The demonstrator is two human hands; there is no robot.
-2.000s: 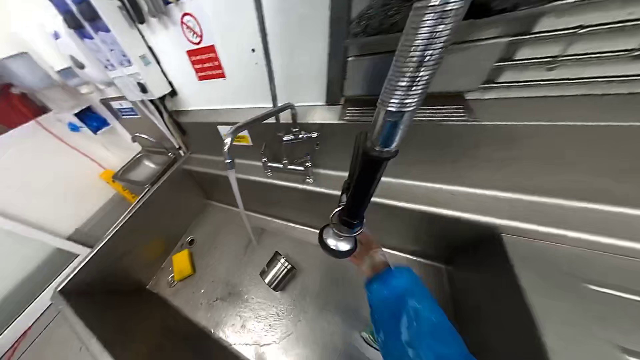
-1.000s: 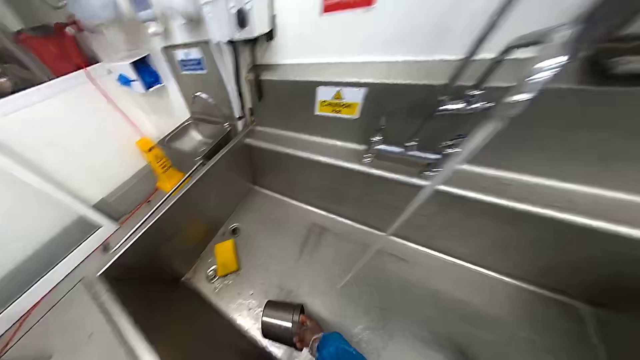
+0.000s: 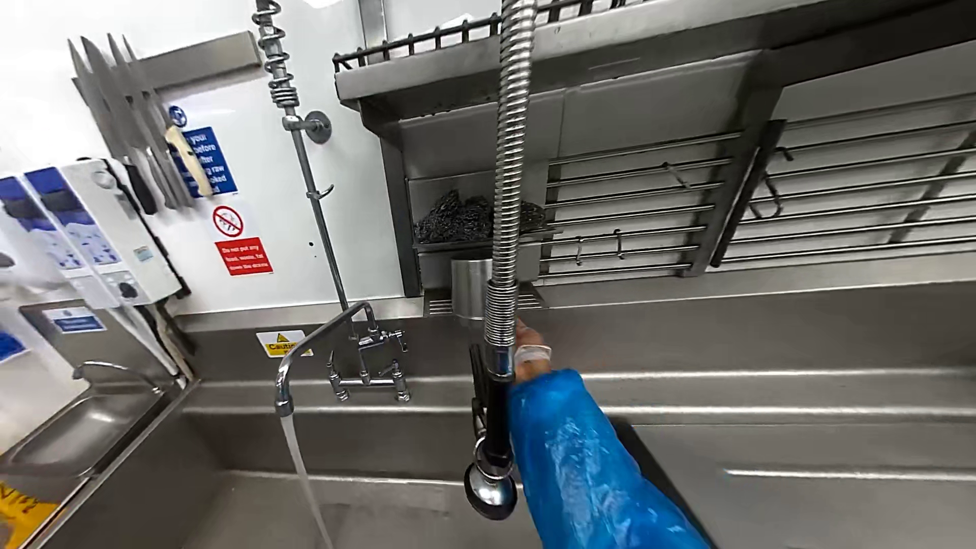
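Note:
My right hand point(image 3: 531, 352), in a blue plastic sleeve, reaches up to the back wall of the steel sink. Its fingers are largely hidden behind the hanging spray hose point(image 3: 513, 114), so its grip cannot be seen. Just to the upper left of the hand, a cylindrical stainless steel container point(image 3: 470, 288) stands upright at a slotted metal ledge, partly covered by the hose. The spray head point(image 3: 490, 490) hangs below, beside the sleeve. Water runs from the swan-neck tap point(image 3: 284, 400) into the sink. My left hand is out of view.
Dark metal scourers point(image 3: 457, 217) lie on a small shelf above the container. To the right are wall rails point(image 3: 633, 202) with hooks. Knives point(image 3: 126, 114) hang on a wall strip at the upper left. A small hand basin point(image 3: 69, 431) adjoins the sink's left side.
One second ago my right hand was at a steel container low in the sink; now it is up at the ledge, where a steel container stands. The view has swung up and right.

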